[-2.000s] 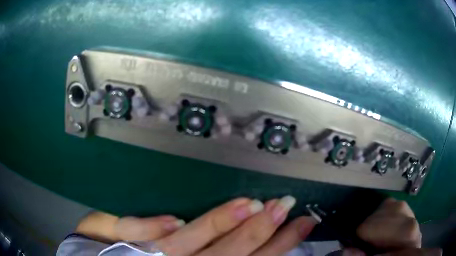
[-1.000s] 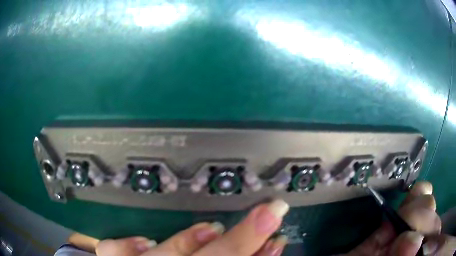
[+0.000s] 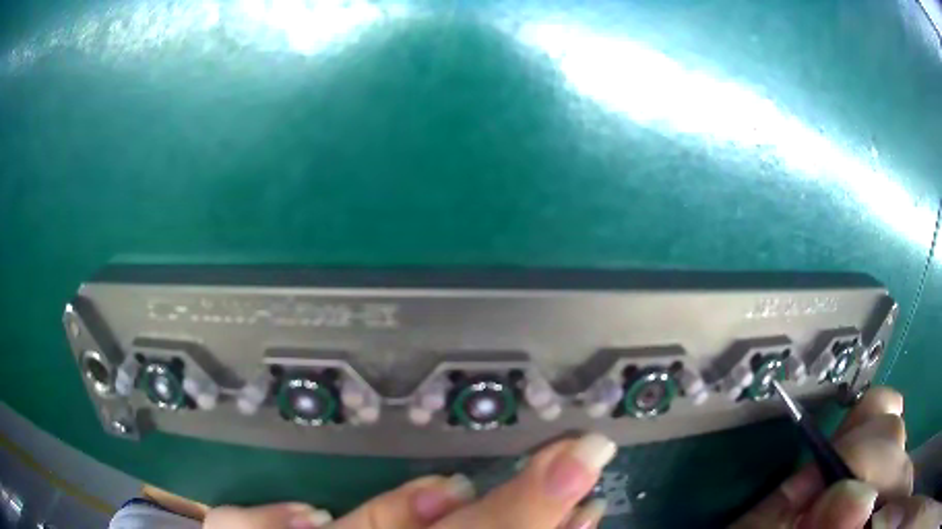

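Note:
A grey metal fixture bar (image 3: pixel 558 310) lies across the green surface, with engraved lettering and a row of several round components in notched seats. My right hand (image 3: pixel 868 465), cut off by the lower right edge, holds dark tweezers (image 3: pixel 813 436) pen-like. Their tips are at the component (image 3: pixel 768 376) second from the right; whether they grip anything is not clear. My left hand (image 3: pixel 465 496) is at the lower edge, partly cut off. Its fingers are below the bar's front edge, one fingertip close to it; contact cannot be told.
The green bench surface (image 3: pixel 341 176) has bright glare at the top. A pale patch of small specks (image 3: pixel 617 493) lies beside my left fingertips. A grey area with a yellow line (image 3: pixel 41 465) shows at the lower left.
The bar has turned level and sits lower in view than two seconds ago. My right hand has come up with the tweezers to the bar's right part; over the last second little has shifted.

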